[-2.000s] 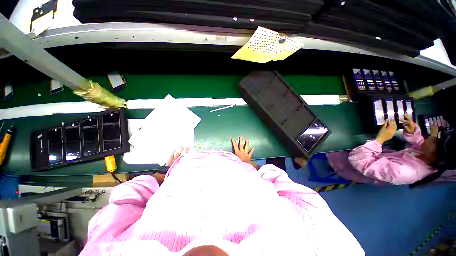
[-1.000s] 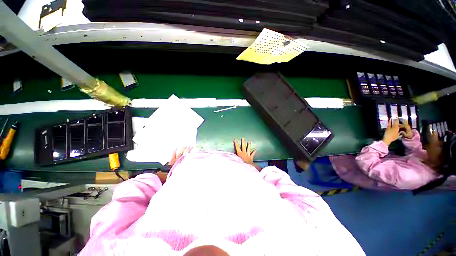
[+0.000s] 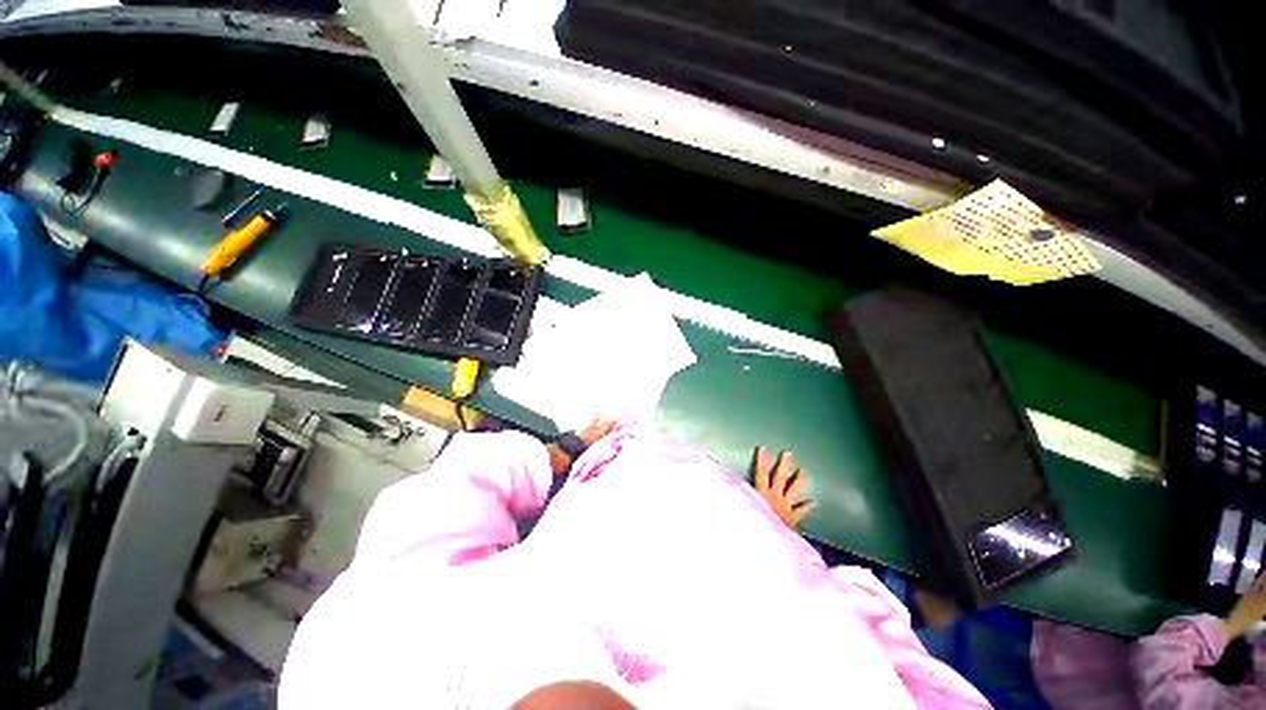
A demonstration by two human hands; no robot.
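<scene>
My right hand (image 3: 783, 486) lies flat with fingers apart on the green bench, holding nothing. My left hand (image 3: 597, 436) is partly hidden by my pink sleeve at the near edge of the white paper sheets (image 3: 605, 358); its fingers are hard to make out. A black phone tray (image 3: 533, 337) with glossy dark units in its pockets lies left of the paper. Another long black tray (image 3: 939, 416) lies tilted to my right, with one glossy unit (image 3: 1018, 544) in its near end pocket. A thin pale strip (image 3: 772, 355) lies between paper and right tray.
Yellow-handled tools (image 3: 239, 243) lie at the left and just below the left tray (image 3: 467, 376). Small units (image 3: 572, 210) sit beyond the white strip. A yellow sheet (image 3: 989, 236) hangs from the shelf edge (image 3: 722, 129). A grey-white machine (image 3: 208, 402) stands lower left. Another person's sleeve (image 3: 1177, 663) shows lower right.
The view has turned to the left, so the bench things appear further right and more of the left side shows. My hands stay at about the same places on the bench.
</scene>
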